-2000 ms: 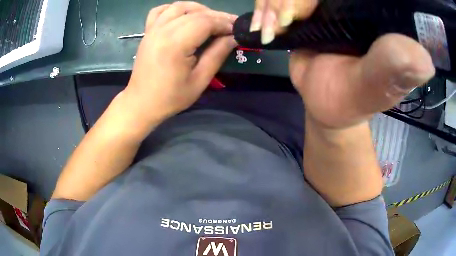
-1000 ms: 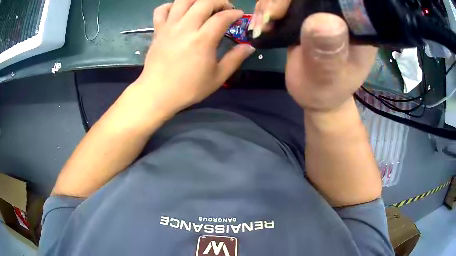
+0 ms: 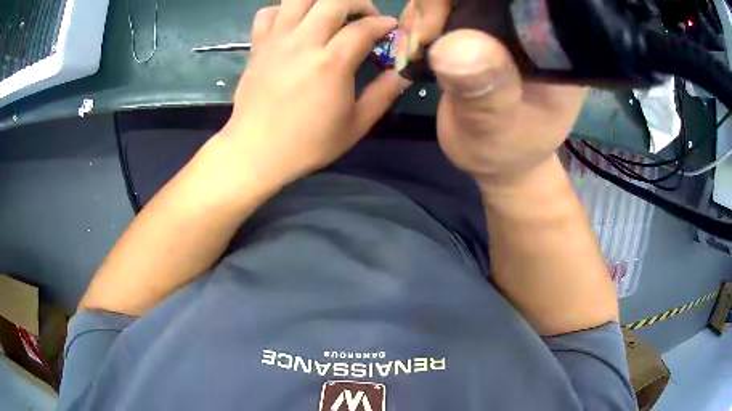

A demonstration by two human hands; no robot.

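My left hand (image 3: pixel 309 88) holds an open thermometer housing (image 3: pixel 386 50) between thumb and fingers on the green bench. Blue and red insides show at the fingertips. Its thin metal stem (image 3: pixel 221 49) sticks out left from under the hand. My right hand (image 3: pixel 510 104) grips the black electric screwdriver (image 3: pixel 494 28), which lies nearly level with its front end toward the housing. The right fingertips are at the housing's right edge. The bit and any screw are hidden by the fingers.
A white tray with ribbed dark centre (image 3: pixel 48 44) stands at the left. Small white parts (image 3: pixel 86 107) lie at the bench edge. A thick black cord (image 3: pixel 642 193), thin cables and a white tissue (image 3: pixel 660 116) are at the right. A clear compartment tray (image 3: pixel 614 213) is below the bench.
The screwdriver and right hand have shifted left, and the driver's rear has swung. The left hand moved slightly right, uncovering the housing's insides between the fingers.
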